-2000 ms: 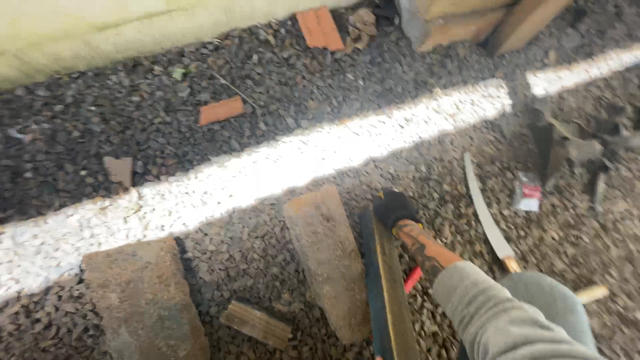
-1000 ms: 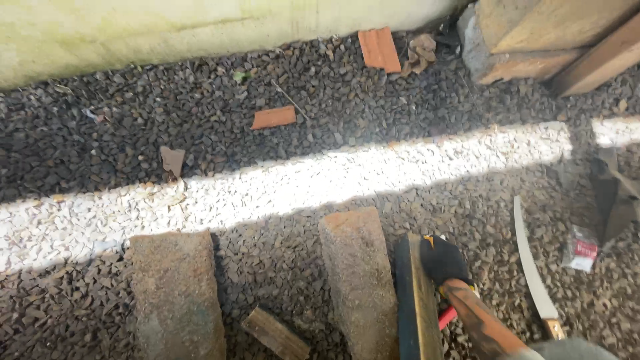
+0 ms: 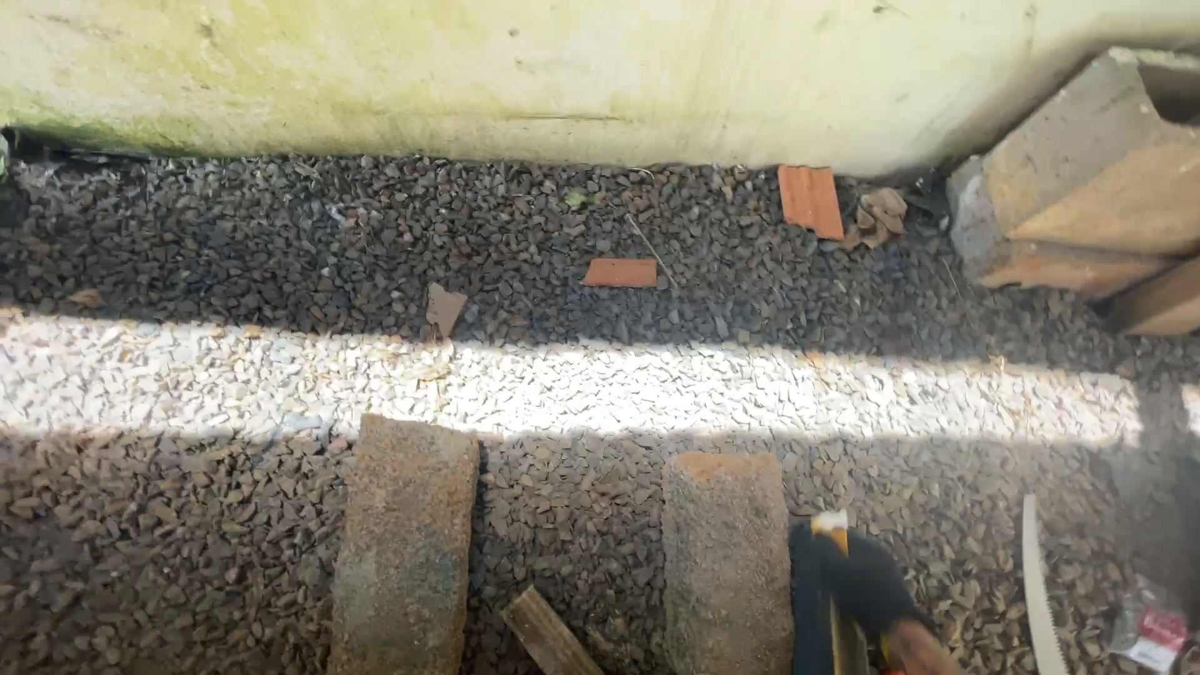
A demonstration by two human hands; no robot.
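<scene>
My right hand (image 3: 867, 581), in a dark glove and blurred, is closed around the far end of a wooden board (image 3: 848, 647) with a dark side face, at the lower right. A yellow piece with a whitish tip (image 3: 830, 521) shows at its fingers; what it is, I cannot tell. Just left of the board lies a long rough stone block (image 3: 727, 562), and a second such block (image 3: 405, 553) lies farther left. Between the blocks is a short wood offcut (image 3: 551, 633). A curved saw blade (image 3: 1039, 581) lies to the right of my hand. My left hand is out of view.
A stained pale wall (image 3: 562, 84) runs along the back. Gravel (image 3: 525, 211) covers the ground, with broken terracotta pieces (image 3: 812, 201) on it. Stacked beams or blocks (image 3: 1078, 187) are at the upper right. A clear plastic packet (image 3: 1151, 628) lies at the lower right.
The view has turned and shifted, so the board and my right hand sit lower in it. My right hand stays at the board's far end; a whitish tip now shows there.
</scene>
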